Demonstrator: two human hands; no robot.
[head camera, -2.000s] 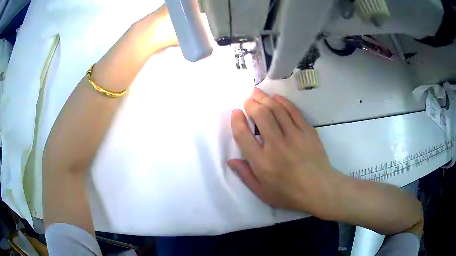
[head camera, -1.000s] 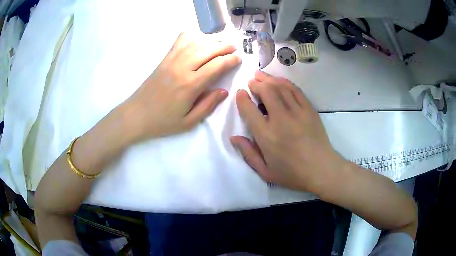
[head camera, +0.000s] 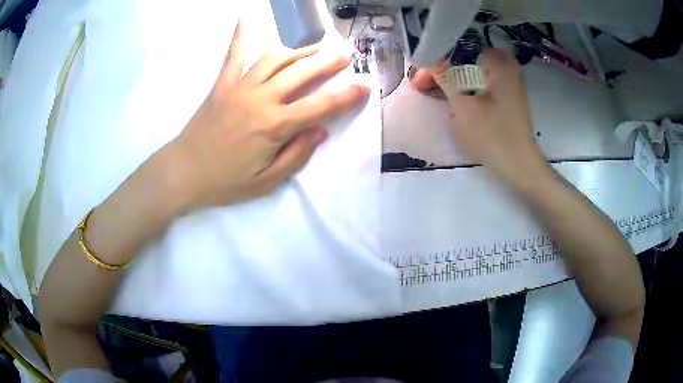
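Observation:
White cloth (head camera: 247, 262) lies over the left and middle of the table, its straight right edge running to the presser foot (head camera: 362, 56). My left hand (head camera: 262, 127) lies flat on the cloth with fingers spread, fingertips just left of and below the foot. My right hand (head camera: 487, 105) is off the cloth, behind the cream ribbed knob (head camera: 466, 79). Its fingers are partly hidden by the knob and machine, so I cannot tell what they touch. A cream-edged strip (head camera: 51, 135) runs down the cloth at left.
The lamp (head camera: 296, 21) glares left of the needle. Black-handled scissors (head camera: 517, 41) and a pink tool (head camera: 573, 61) lie on the machine bed at upper right. A printed ruler (head camera: 479, 262) follows the front edge. A white label bundle (head camera: 650, 153) is at the right end.
My right hand has left the cloth and moved up and right to the knob. My left hand has shifted slightly left, fingers spread wider. The cloth's right edge and the ruler are uncovered.

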